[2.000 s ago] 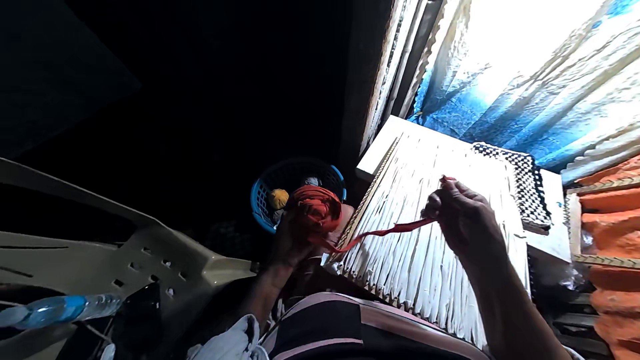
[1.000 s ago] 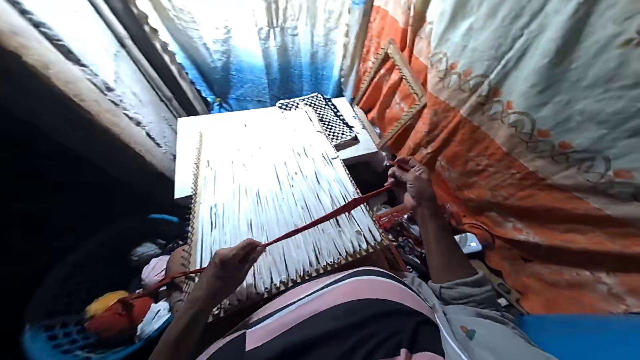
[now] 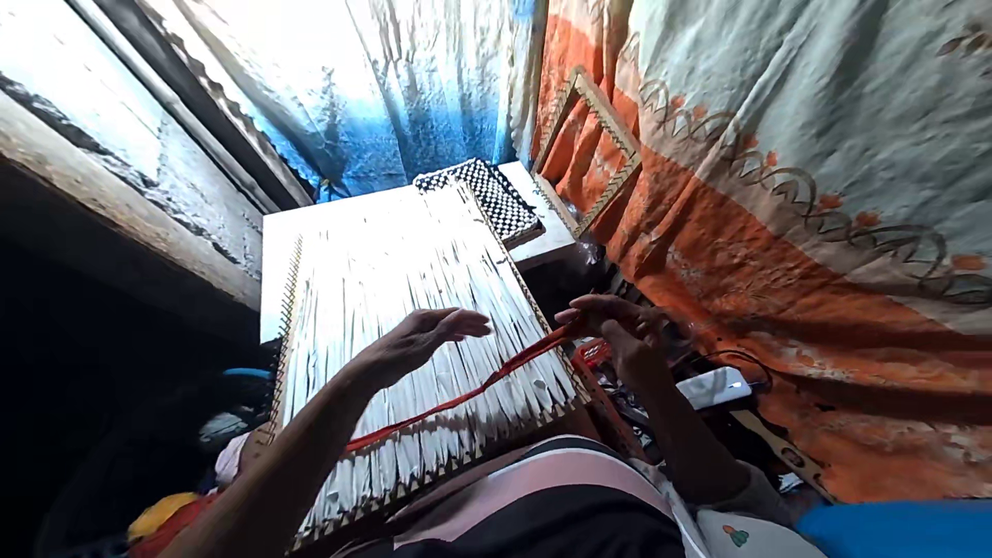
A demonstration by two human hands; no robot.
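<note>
A large nailed frame loom [image 3: 504, 263] strung with white fabric strips [image 3: 434, 287] lies before me. My left hand [image 3: 422, 337] hovers above the strips, fingers extended, holding nothing. At the loom's right edge, my right hand [image 3: 620, 329] has the end of a red fabric strip [image 3: 496, 377] at its fingers. That strip slants down leftward across the white ones and passes behind my left forearm. Part of a red ball of strip [image 3: 167, 535] shows at the lower left, partly hidden by that forearm, beside a yellow ball [image 3: 164, 515].
A black-and-white woven mat [image 3: 488, 198] lies on the white table [image 3: 283, 232] behind the loom. A smaller nailed wooden frame [image 3: 612, 124] leans against the orange curtain [image 3: 666, 232]. A white device [image 3: 713, 387] and assorted items sit low at right.
The red ball, held in my left hand two seconds ago, now lies at the lower left. My left hand has let go of the red strip and moved over the loom. The view has swung right.
</note>
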